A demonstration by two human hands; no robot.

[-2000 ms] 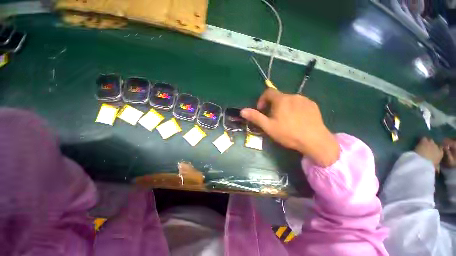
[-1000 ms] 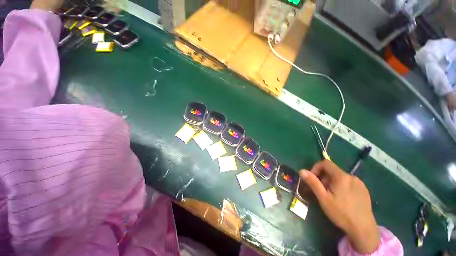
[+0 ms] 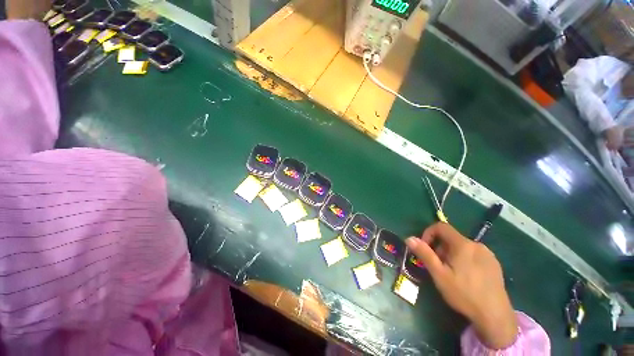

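A slanting row of several black smartwatch units [image 3: 336,211] lies on the green bench, screens lit with coloured marks. A silver-white battery with yellow edges [image 3: 334,251] lies beside each. My right hand [image 3: 467,274] is at the row's near right end, thumb and fingers closed at the upper edge of the last watch [image 3: 415,264], whose screen is partly covered and lit. A slim yellow-ended probe [image 3: 440,214] lies just beyond my fingers. My left hand [image 3: 26,8] is cut off at the top left, beside more watches [image 3: 165,55]; its fingers do not show.
A power supply [image 3: 375,29] with green digits stands on a wooden board [image 3: 327,66]. Its white cable [image 3: 455,125] curves towards the probe. A black pen-like tool [image 3: 489,222] lies near the white strip [image 3: 473,191]. Dark pieces [image 3: 574,309] lie at right. A person in white [image 3: 596,90] is beyond.
The view has swung left, bringing my left arm and the power supply into sight. The sixth watch's screen, dim at first, lit up; now the last one, under my right hand, shows coloured light too.
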